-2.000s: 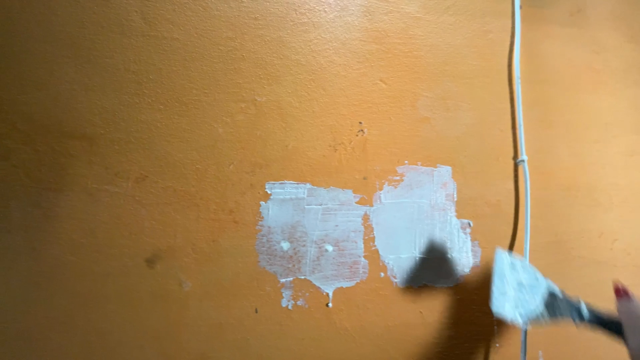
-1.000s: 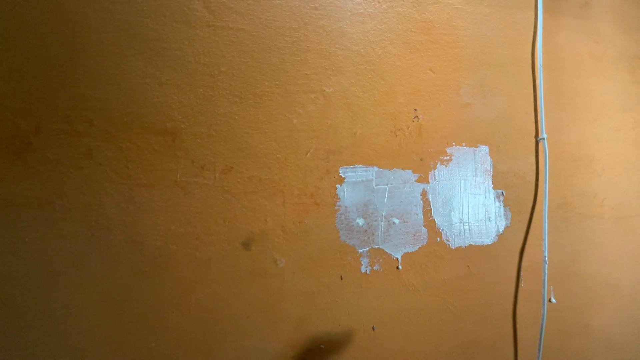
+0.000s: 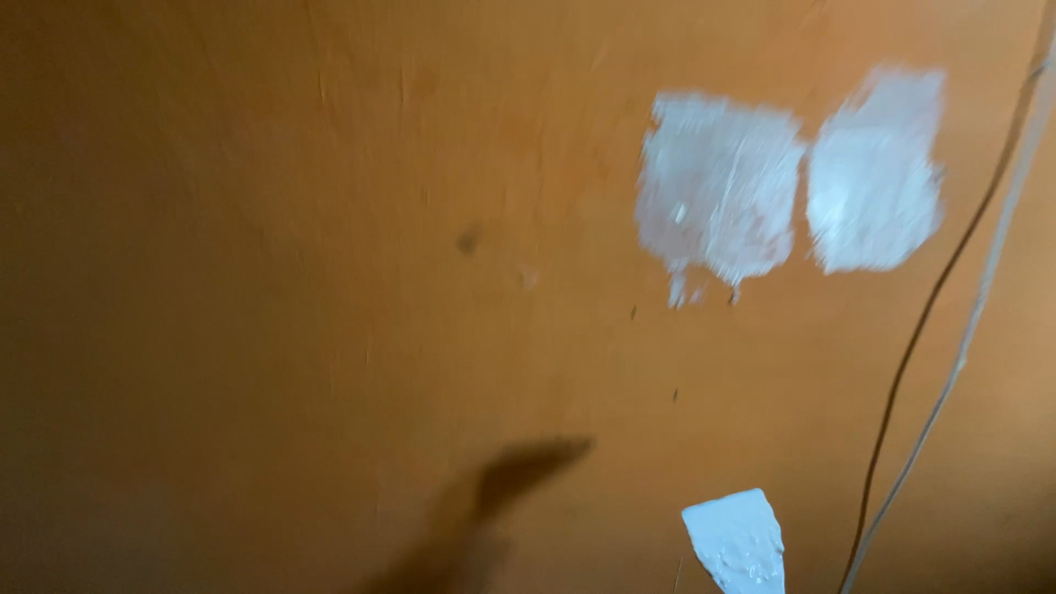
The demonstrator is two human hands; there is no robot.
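The blade of a putty knife (image 3: 741, 540), coated in white filler, rises from the bottom edge, right of centre. Its handle and whatever holds it are out of the frame. Above it, two patches of white filler lie on the orange painted wall (image 3: 289, 330). The left patch (image 3: 718, 190) is thinner, with orange showing through and short drips beneath it. The right patch (image 3: 879, 177) looks denser and whiter, with a narrow orange gap between the two. Neither my left hand nor my right hand is in view.
A thin white cable (image 3: 978, 305) runs down the right side of the wall, its dark shadow beside it. Another dark shadow (image 3: 528, 474) falls on the wall at lower centre. Small marks dot the wall below the left patch.
Two seconds ago the putty knife was at the right with part of a hand behind it; one second ago neither showed. The filler-coated blade is now back at the bottom. The view has shifted and tilted.
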